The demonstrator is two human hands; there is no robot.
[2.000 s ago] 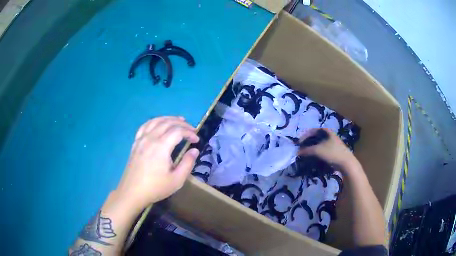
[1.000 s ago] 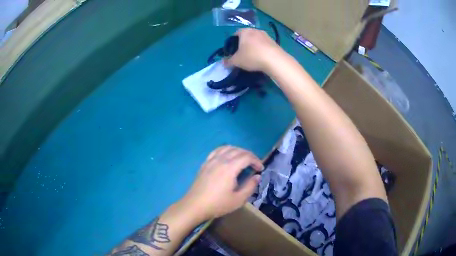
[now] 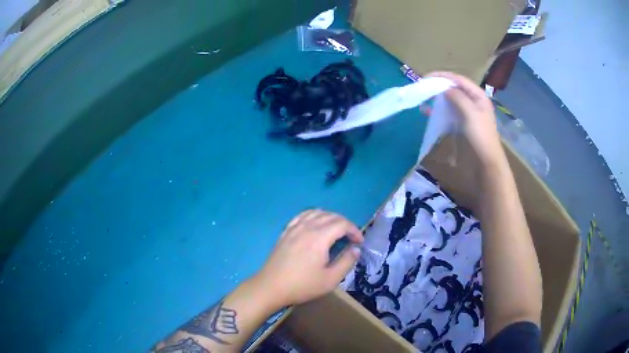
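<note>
A pile of black C-shaped yokes (image 3: 310, 103) lies on the blue-green bench. My right hand (image 3: 465, 103) is above the carton's far left edge and grips a white packing sheet (image 3: 386, 105), which stretches left over the pile. My left hand (image 3: 314, 255) is curled at the carton's near left edge with a small dark thing between thumb and fingers; whether it is a yoke or part of the carton cannot be told. The open brown carton (image 3: 386, 331) holds more yokes (image 3: 448, 289) among white sheets. My right forearm hides part of its inside.
A clear bag with dark contents (image 3: 327, 41) lies at the bench's far side. Another brown carton (image 3: 427, 34) stands at the back. A crinkled clear bag (image 3: 527, 148) is right of the open carton, near yellow-black floor tape (image 3: 583, 276).
My right hand has let go of the dark yokes, taken hold of the white sheet and moved right with it. The yokes now lie piled on the bench. My left hand has barely moved.
</note>
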